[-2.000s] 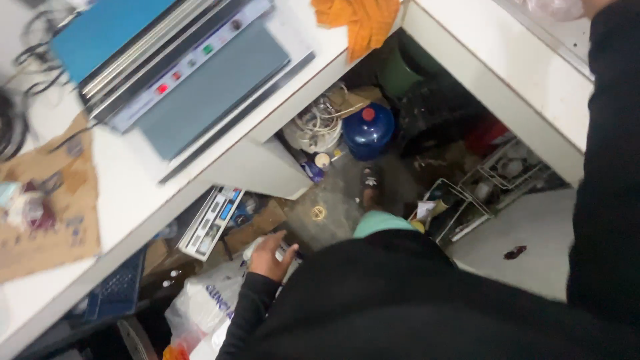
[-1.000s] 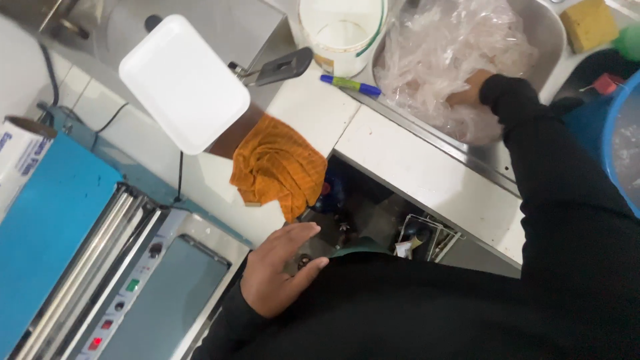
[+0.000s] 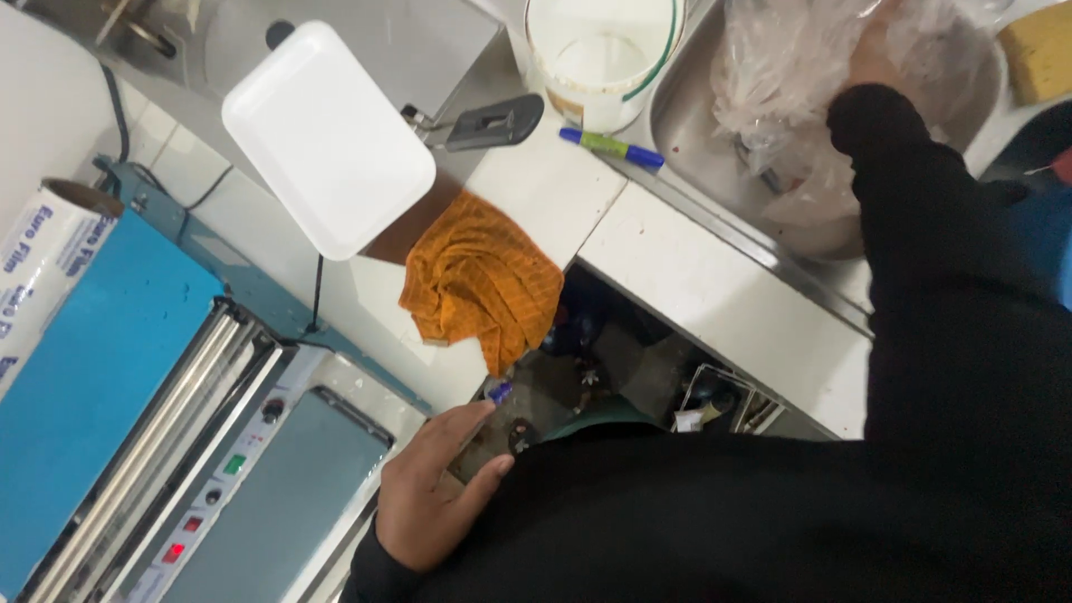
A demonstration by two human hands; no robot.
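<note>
My left hand [image 3: 435, 486] is empty, its thumb and fingers apart, beside the film wrapping machine [image 3: 310, 486] and below a crumpled orange cloth [image 3: 486, 280] on the counter corner. My right hand [image 3: 875, 50] reaches into clear plastic bags [image 3: 779, 92] in a steel sink [image 3: 695, 159]; the plastic covers its fingers, so its hold cannot be made out. A blue and green marker [image 3: 611, 147] lies on the sink's near left rim, beside a white plastic bucket [image 3: 599, 67]. A white foam tray [image 3: 328, 141] rests at the steel machine with a dark handle [image 3: 494, 123].
A roll of cling film [image 3: 42, 243] lies on the blue top [image 3: 100, 368] of the wrapping machine. A yellow sponge [image 3: 1038, 54] and a blue tub [image 3: 1030, 226] stand right of the sink. Under the counter [image 3: 712, 260] is a wire rack [image 3: 729, 398].
The view has swung from the floor area up to the counter and sink. My right hand, at the frame's top edge two seconds ago, now shows among the plastic bags.
</note>
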